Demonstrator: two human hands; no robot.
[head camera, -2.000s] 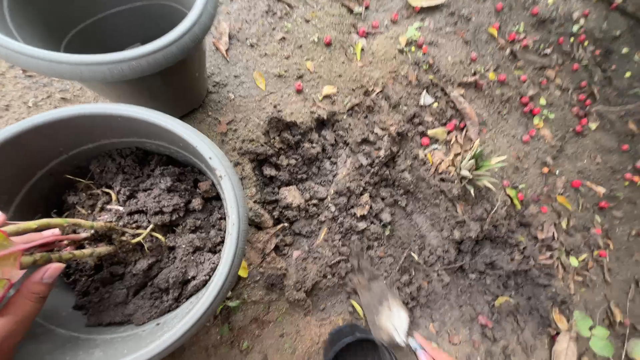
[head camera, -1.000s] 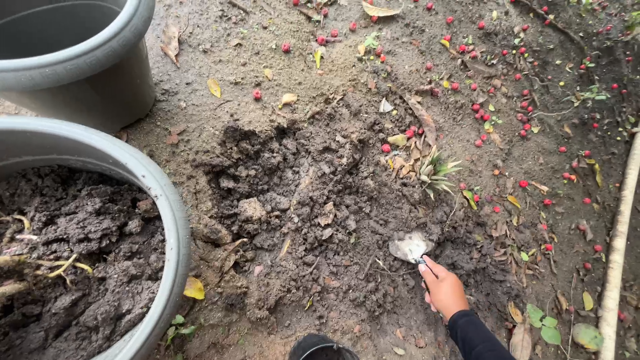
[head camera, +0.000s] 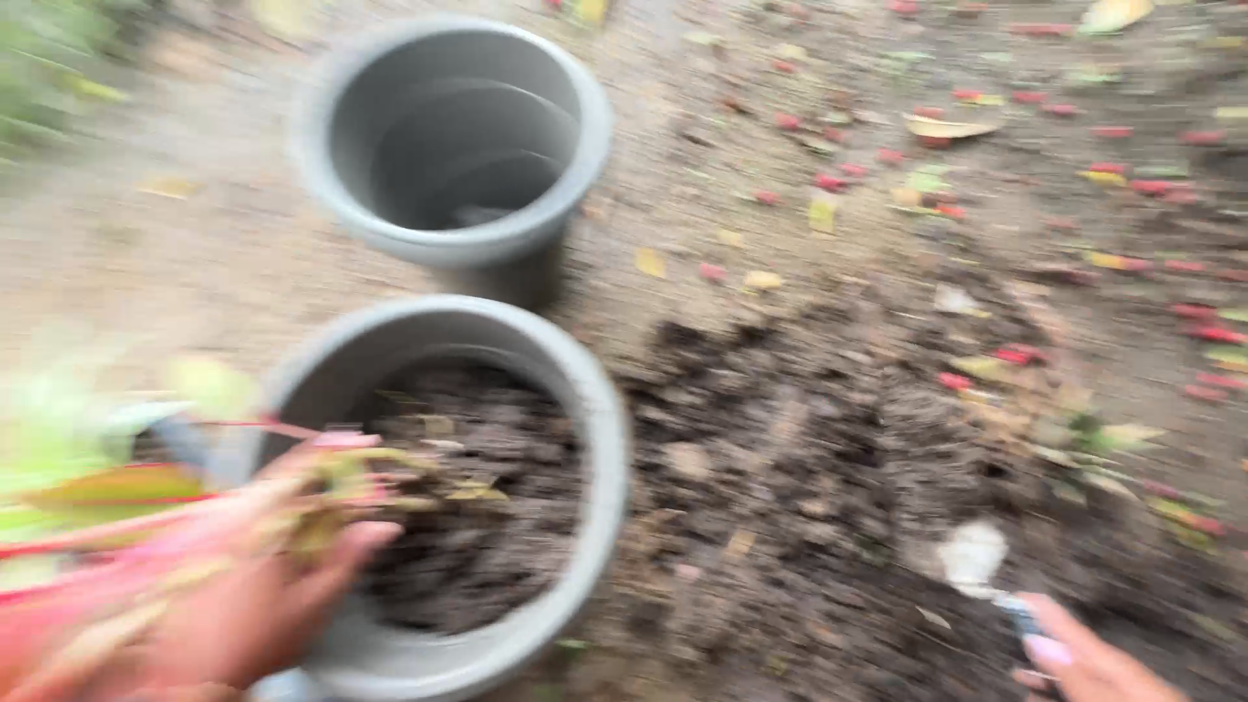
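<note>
My left hand (head camera: 283, 575) is shut around the stems of a plant (head camera: 107, 497) with red and green leaves, over the left part of a grey plastic pot (head camera: 606, 458). Dark clumpy soil (head camera: 478, 546) lies in that pot, and the stem ends reach over it. At the lower right, my right hand (head camera: 1082, 643) grips the handle of a small trowel (head camera: 973, 558), whose soil-smeared blade rests at the loose dug soil (head camera: 780, 487). Motion blur softens the whole view, and the plant's left side is cut off by the frame.
A second grey pot (head camera: 595, 127) stands behind the first, with little visible inside. Red berries (head camera: 831, 182) and fallen leaves (head camera: 951, 127) are scattered over the ground. A small spiky plant (head camera: 1092, 448) sits beside the dug soil. Blurred greenery (head camera: 49, 78) is at the upper left.
The view has swung left, bringing both pots and my left hand with the plant into sight. The trowel blade stays at the dug soil, as one second ago.
</note>
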